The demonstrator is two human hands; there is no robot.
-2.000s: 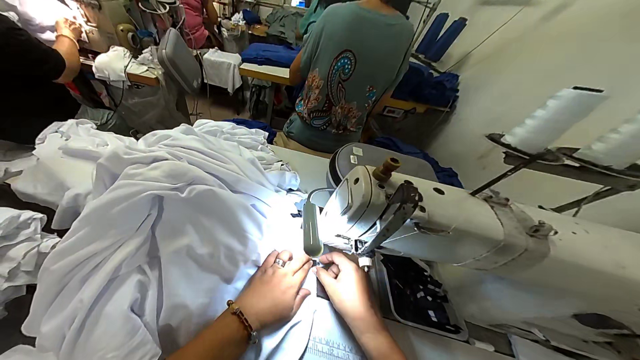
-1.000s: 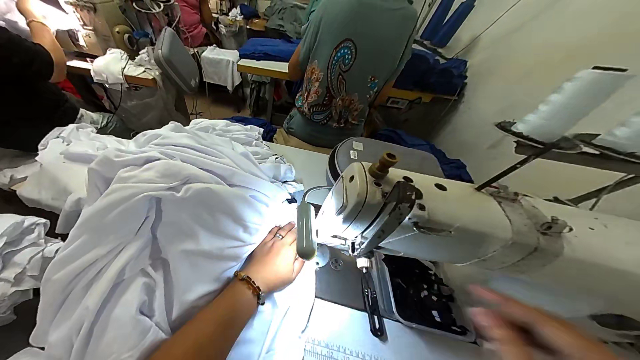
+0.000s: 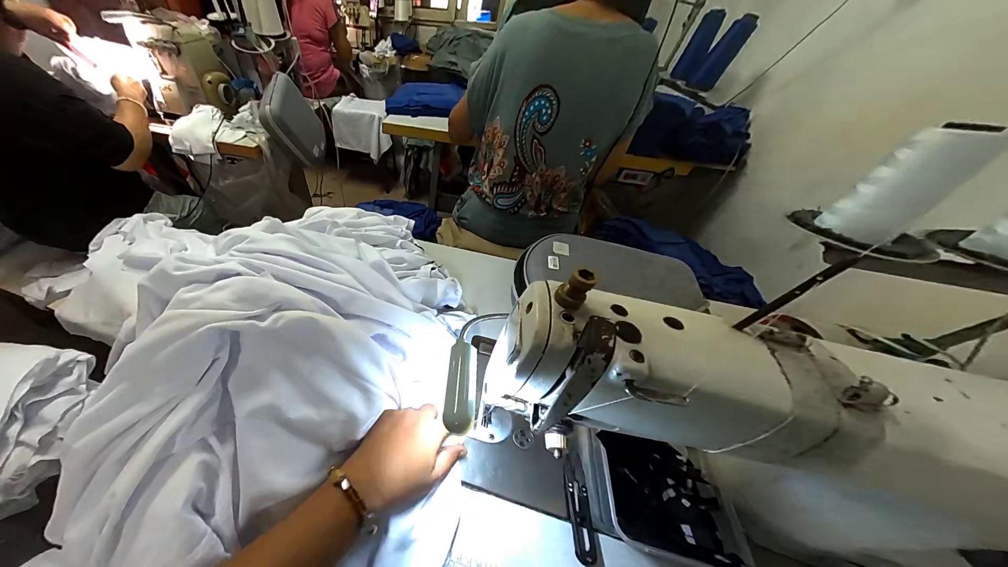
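My left hand (image 3: 405, 459), with a beaded bracelet at the wrist, rests on white fabric (image 3: 283, 370) just left of the sewing machine's needle area; its fingertips are partly hidden behind the lamp, so whether they pinch the cloth is unclear. A small green-grey work lamp (image 3: 459, 387) lights the cloth brightly. The industrial sewing machine (image 3: 685, 370) reaches in from the right, over a metal needle plate (image 3: 492, 426). My right hand is out of view. A black slotted metal piece (image 3: 580, 512) lies right of the machine bed.
A clear plastic tray (image 3: 669, 504) holds small black and white pieces. Thread cones (image 3: 906, 185) stand at the right. Beyond the table, a person in a patterned green shirt (image 3: 551, 118) and other workers are at their places, near blue cloth (image 3: 425, 98).
My right hand was by the needle beside my left, then blurred at the lower right, and is now out of the frame. My left hand stays on the white fabric.
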